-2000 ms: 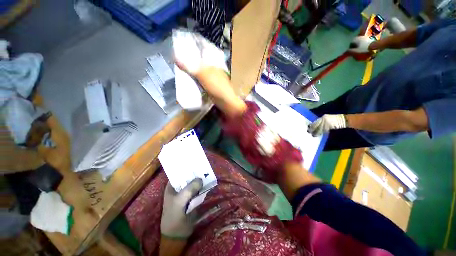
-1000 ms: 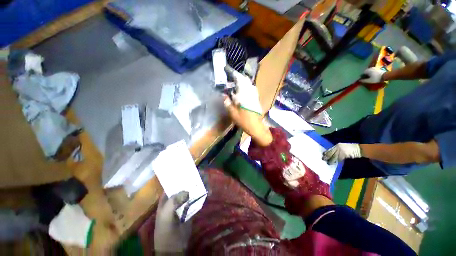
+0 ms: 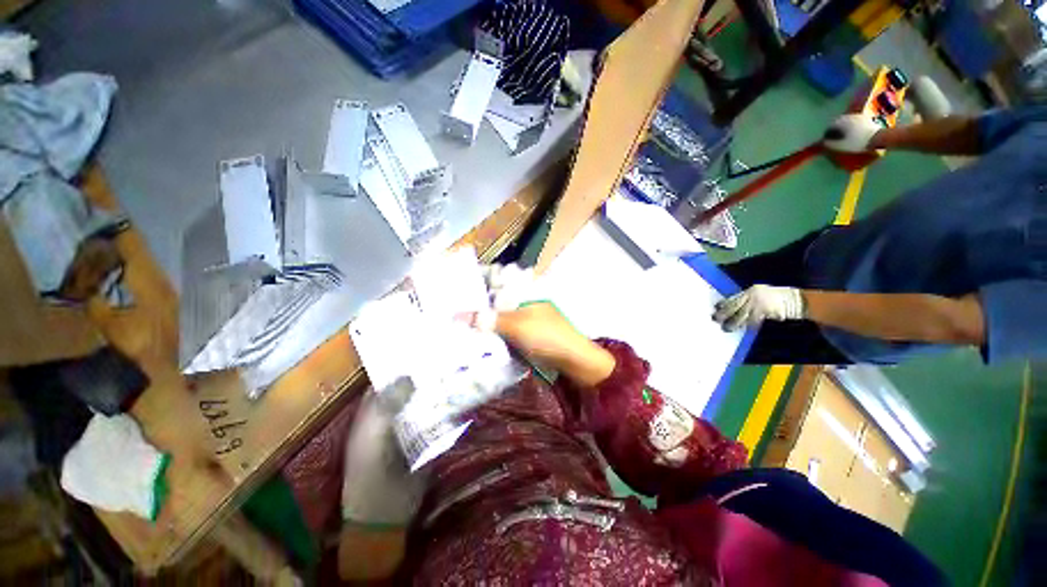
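Note:
My left hand [image 3: 379,464], in a white-grey glove, holds white-silver sheet-metal brackets [image 3: 396,344] by their lower end in front of my body. My right hand [image 3: 514,300], gloved with bare-looking fingertips, is at the upper right of these brackets, its fingers on them. The area is bright and blurred, so the number of parts and the exact grip are hard to tell. A nested bracket stack [image 3: 264,327] lies on the bench at left. Smaller groups of loose brackets [image 3: 396,161] lie beyond it, and more [image 3: 473,98] lie by the striped cloth [image 3: 528,52].
A cardboard divider [image 3: 620,126] stands at the bench's right edge, beside a white blue-edged board [image 3: 597,315]. A person in blue [image 3: 918,241] rests a gloved hand there. Blue sheets [image 3: 379,40] lie at the far side. A crumpled cloth [image 3: 52,138] and a spare glove [image 3: 115,467] lie at left.
My right hand has come back from the far bench to the brackets in my left hand. A bracket it held near the striped cloth now lies there. The camera view has shifted.

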